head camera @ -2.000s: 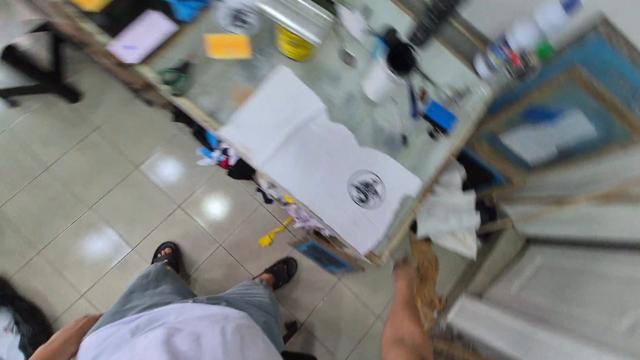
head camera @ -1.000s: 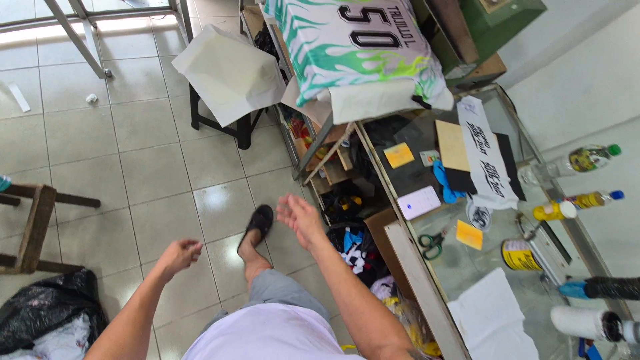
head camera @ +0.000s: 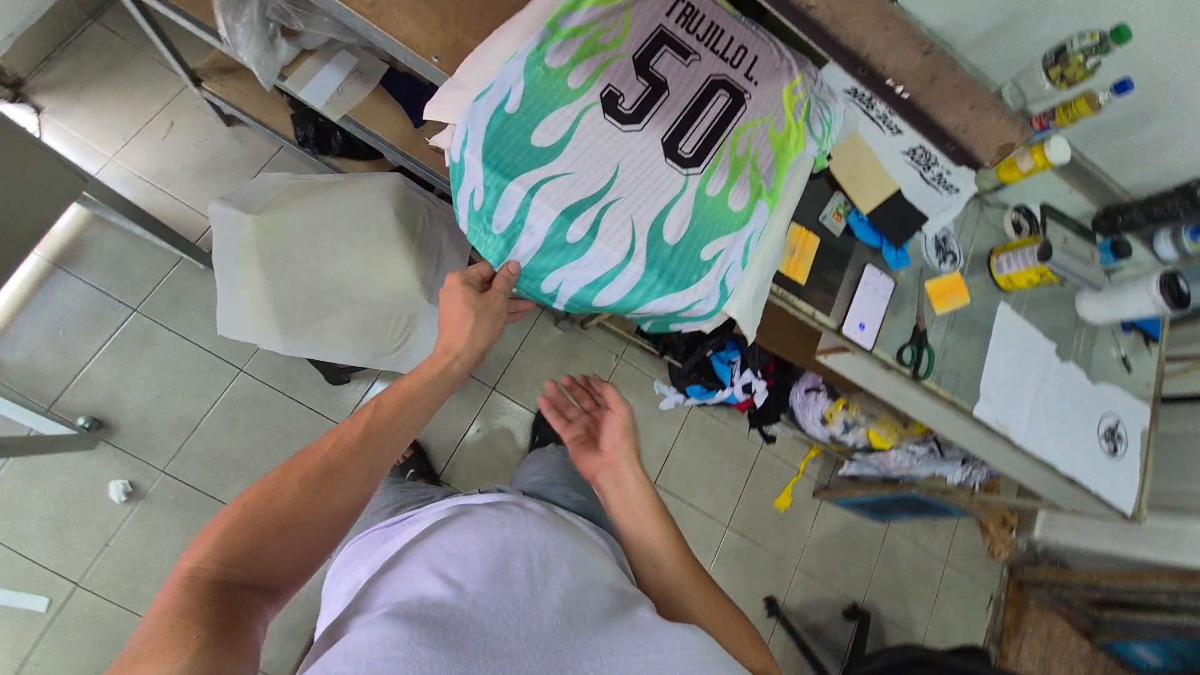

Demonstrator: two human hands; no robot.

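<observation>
A green, white and lime sports jersey (head camera: 600, 187) with black lettering and the number 50 lies spread at the top centre, over pale sheets. My left hand (head camera: 480, 314) pinches the jersey's lower left edge between thumb and fingers. Just below the jersey, my right hand (head camera: 592, 427) is palm up with its fingers apart, holding nothing and touching nothing. Left of the jersey, a large pale sheet (head camera: 323, 267) covers a dark stool.
The glass-topped table (head camera: 947, 384) at right bears a phone (head camera: 868, 307), green-handled scissors (head camera: 916, 352), a yellow can (head camera: 1022, 263) and a torn printed sheet (head camera: 1069, 408). Fabric scraps (head camera: 717, 375) hang below its edge. Bottles stand along the back. A metal-framed table (head camera: 56, 187) is at far left.
The view has swung towards the jersey. My left hand, empty a second ago, has reached up and taken hold of the jersey's edge. My right hand remains empty.
</observation>
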